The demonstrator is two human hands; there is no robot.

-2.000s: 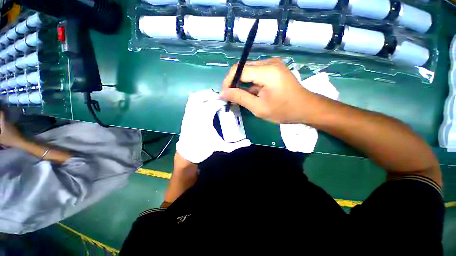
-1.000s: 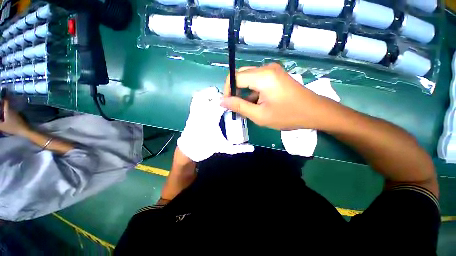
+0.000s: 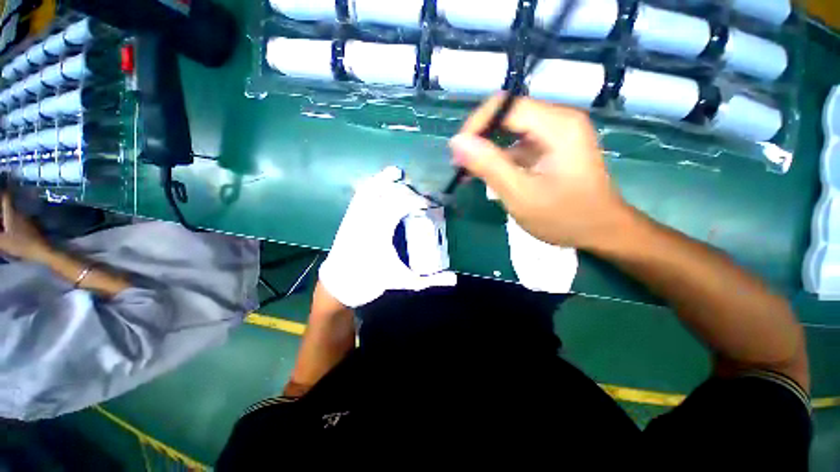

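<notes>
My left hand (image 3: 361, 241), in a white knit glove, holds a white rounded housing (image 3: 426, 241) with a dark inside at the bench's front edge. My bare right hand (image 3: 543, 166) holds a thin dark pen-like tool (image 3: 502, 112), slanted, its lower end just above and right of the housing, apparently not touching it. The hand and tool are slightly blurred. A white cloth (image 3: 543, 262) lies under my right wrist, partly hidden by it.
A clear blister tray (image 3: 779, 159) of white cylinders lies beyond my hands. A black heat gun (image 3: 164, 101) stands left, with another tray of cylinders (image 3: 57, 109) past it. Scalloped white pieces (image 3: 826, 207) are at the right. A neighbouring person's grey sleeve (image 3: 120, 313) is at the left.
My right hand has moved right and away from the housing, and the tool has tilted to the right. My left hand still holds the housing, more of which now shows.
</notes>
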